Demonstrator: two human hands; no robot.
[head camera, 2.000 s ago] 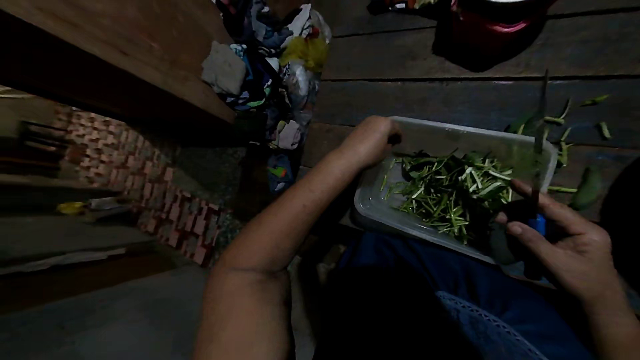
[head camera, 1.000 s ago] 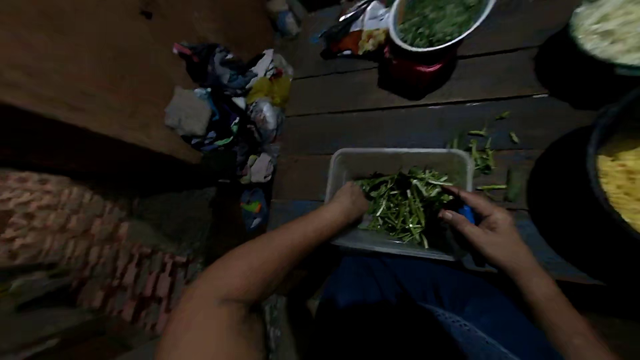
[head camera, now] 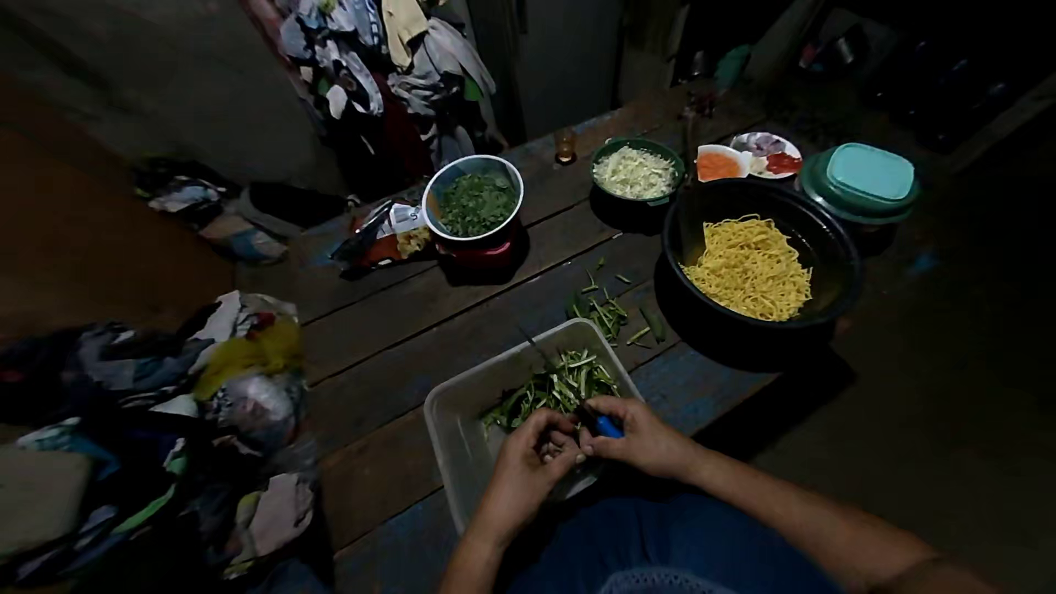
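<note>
A translucent plastic container (head camera: pixel 454 433) lies on the plank table by my lap, with cut green vegetable pieces (head camera: pixel 569 384) in it. My right hand (head camera: pixel 639 437) is closed on the blue handle of a knife (head camera: pixel 609 426); its dark blade seems to point up and left over the greens. My left hand (head camera: pixel 536 458) is over the container, fingers curled and meeting the right fingertips. Whether it holds a small piece cannot be made out. More green scraps (head camera: pixel 606 318) lie on the planks just past the container.
A large black basin of yellow noodles (head camera: pixel 751 268) stands at right. Farther back are a bowl of leafy greens (head camera: pixel 477 205), a green bowl of shredded vegetable (head camera: pixel 634 172), small plates of cut food (head camera: pixel 767 155) and a lidded teal container (head camera: pixel 870 172). Clothes and bags (head camera: pixel 256 396) are heaped at left.
My hands have come together over the container; one second ago they were apart, the left at its left side and the right at its right side. The view has swung up and right.
</note>
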